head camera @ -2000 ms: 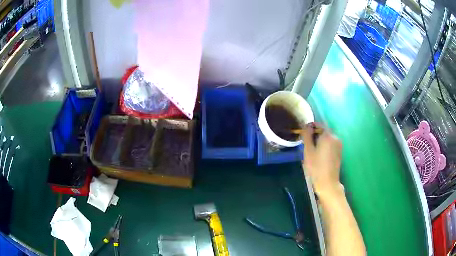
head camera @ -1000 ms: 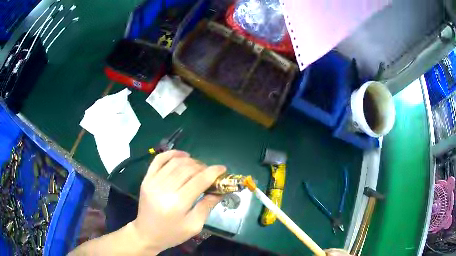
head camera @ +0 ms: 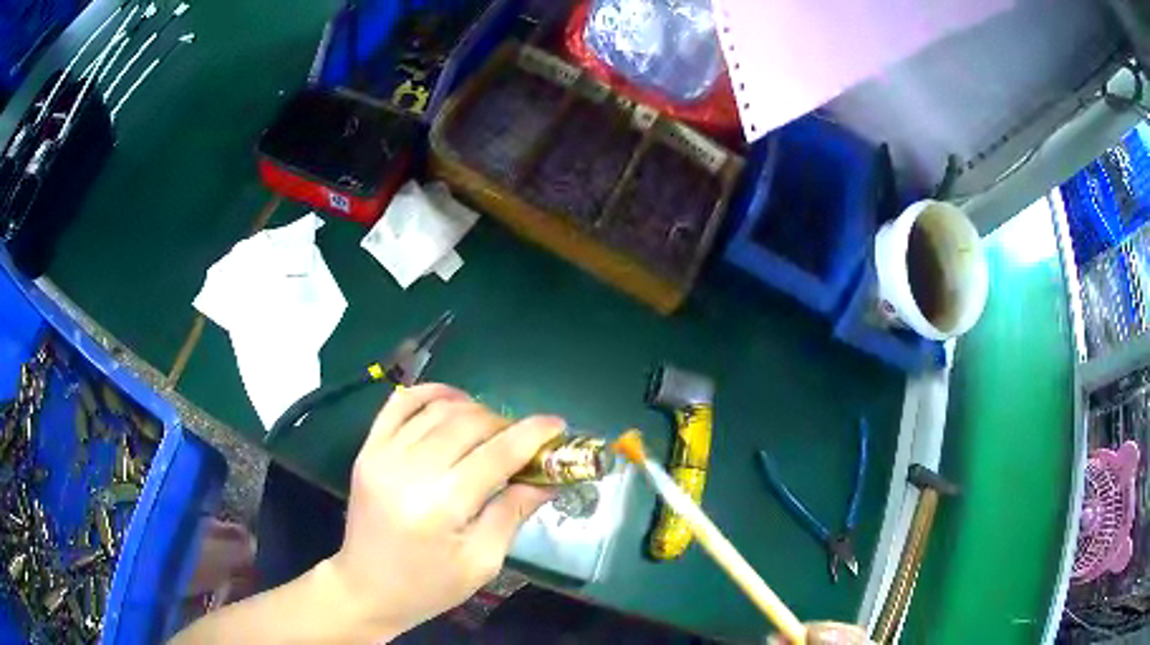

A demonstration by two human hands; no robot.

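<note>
My left hand (head camera: pixel 441 504) holds a small brass lock cylinder (head camera: pixel 574 461) between thumb and fingers, its end pointing right. My right hand (head camera: pixel 826 634) is mostly cut off by the bottom edge; its fingertips hold the grease brush (head camera: pixel 713 539), a thin stick with an orange-brown tip. The tip is just right of the cylinder's end, with a small gap showing. The silver assembly fixture (head camera: pixel 574 536) lies below the cylinder, partly hidden by my left hand. The white grease pot (head camera: pixel 931 271) with brown inside stands at the upper right.
Yellow hammer (head camera: pixel 682 479) and blue-handled pliers (head camera: pixel 820 510) lie right of the fixture. Circlip pliers (head camera: pixel 401 363) and white wipes (head camera: pixel 278 309) lie to the left. Brown parts tray (head camera: pixel 568 227), red-and-black box (head camera: pixel 334 189) and blue bins stand behind. The blue cylinder bin (head camera: pixel 158 504) is at lower left.
The view has swung left and down from the grease pot. The brush has left the pot, and my left hand has appeared with the cylinder. Since one second ago, the brush tip has drawn slightly off it.
</note>
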